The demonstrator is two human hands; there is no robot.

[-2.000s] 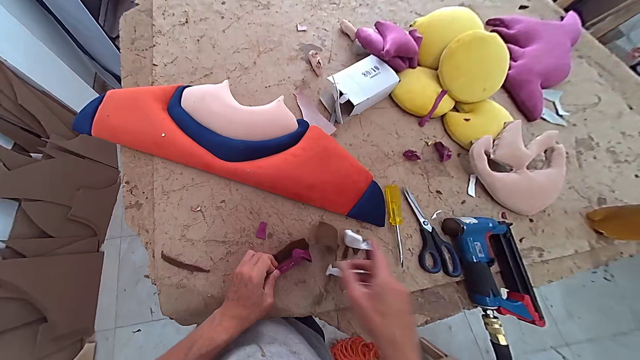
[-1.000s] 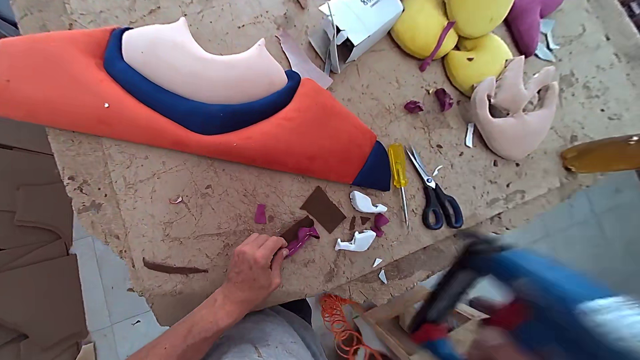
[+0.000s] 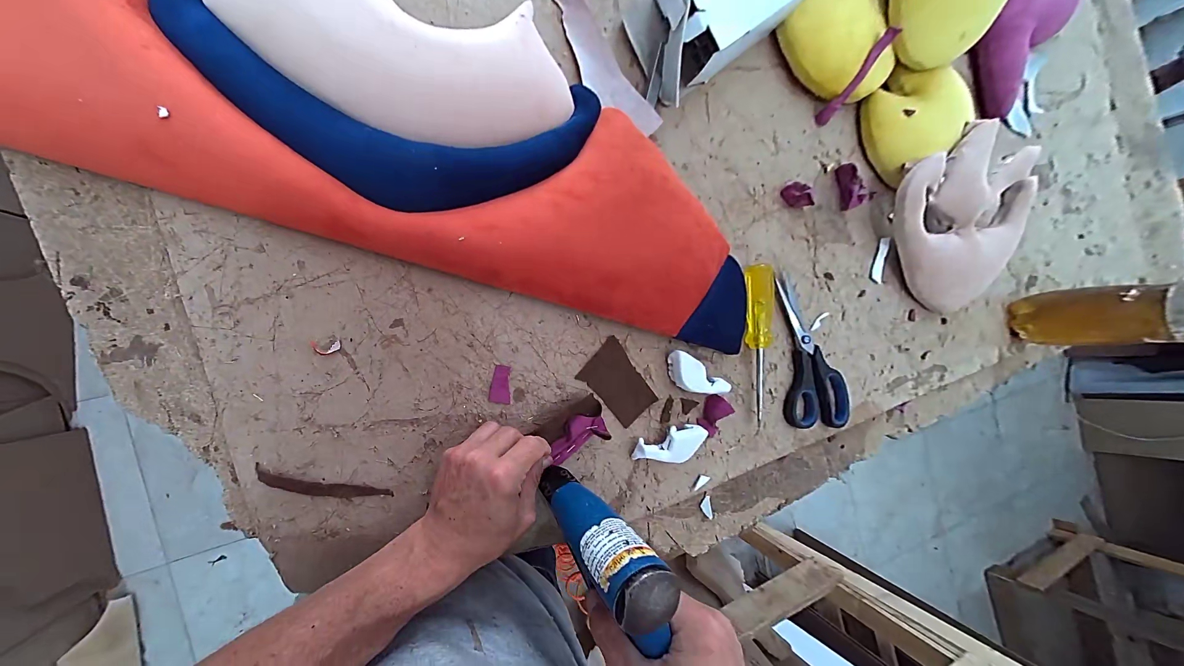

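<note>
Near the table's front edge, my left hand (image 3: 490, 490) holds a small piece wrapped in magenta fabric (image 3: 580, 437), with brown material (image 3: 564, 421) beside it. My right hand (image 3: 689, 634) grips a blue pneumatic stapler (image 3: 610, 555), its nose close to my left fingertips and the magenta piece. Whether the nose touches the piece is unclear. To the right lie two small white padded pieces (image 3: 698, 373), a magenta scrap (image 3: 715, 413) and a brown fabric square (image 3: 617, 380). A yellow-handled screwdriver (image 3: 759, 310) and dark-handled scissors (image 3: 816, 384) lie farther right.
A large orange, blue and pale pink upholstered panel (image 3: 555, 240) spans the table's left and middle. Yellow padded shapes (image 3: 916, 116), a pale pink padded piece (image 3: 962, 236) and an open white box (image 3: 731, 32) lie beyond. An amber object (image 3: 1091, 314) sits at the right edge; wooden frames (image 3: 795, 592) stand below.
My right hand, first near the white pieces, has taken up the stapler from the table and brought it beside my left hand. My left hand still holds the magenta piece. The view has moved closer.
</note>
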